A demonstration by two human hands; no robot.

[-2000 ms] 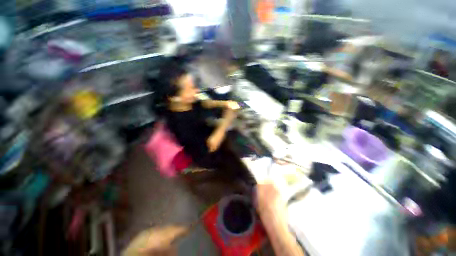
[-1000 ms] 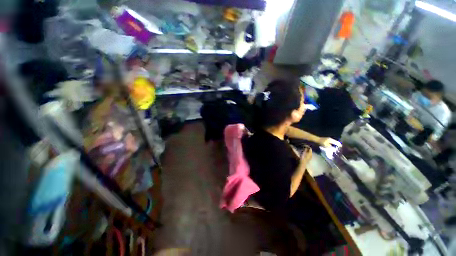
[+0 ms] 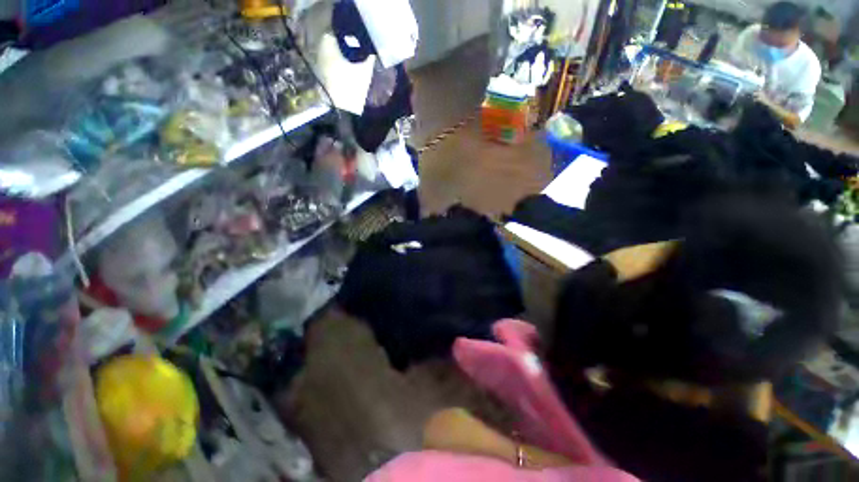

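Note:
A bare hand and wrist with a thin bracelet, apparently my right hand [image 3: 466,435], lies blurred at the bottom centre. Its fingers cannot be made out, nor whether it holds anything. My left hand is not seen. Pink cloth [image 3: 400,468] lies along the bottom edge below the wrist. More pink cloth [image 3: 523,372] hangs just beyond it, beside a person in black [image 3: 753,282]. A heap of black garments [image 3: 433,282] stands ahead in the aisle.
Shelves with bagged goods [image 3: 226,151] line the left side, with a yellow bundle [image 3: 146,409] low down. Black cloth [image 3: 659,188] covers a table at the right, near a blue bin [image 3: 570,151]. Another masked person [image 3: 796,71] sits at the far right. Orange crates [image 3: 506,120] stand behind.
The view has swung left and come closer to the seated person, who now looms at the right. The black heap and shelves are nearer. The braceleted wrist has come into view.

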